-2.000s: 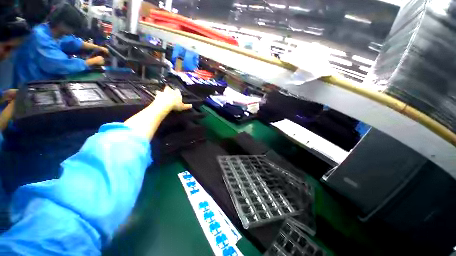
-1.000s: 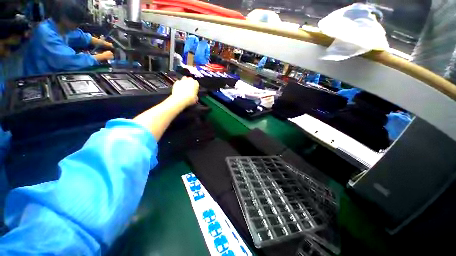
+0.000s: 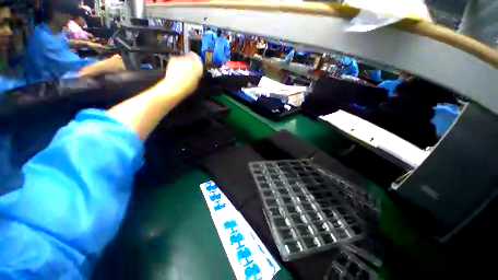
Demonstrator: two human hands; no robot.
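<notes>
My right hand (image 3: 184,72) is bare, in a blue sleeve, and reaches across from the lower left. It is blurred and closed at the right end of a black phone tray (image 3: 109,90). The tray is smeared by motion and its slots cannot be made out. More black trays (image 3: 185,128) are stacked below it. My left hand cannot be made out; a blurred blue patch shows at the left edge.
A clear blister tray (image 3: 306,210) lies on black sheets beside a white liner strip with blue shapes (image 3: 232,232). Behind are papers (image 3: 278,87), a white flat item (image 3: 374,136) and a dark grey box (image 3: 453,175). A shelf beam (image 3: 306,35) crosses above. A co-worker (image 3: 46,46) sits far left.
The held tray has turned from showing its phone slots to a blurred, edge-on look. My right hand has moved slightly up and left in view. The liner and blister tray show little change.
</notes>
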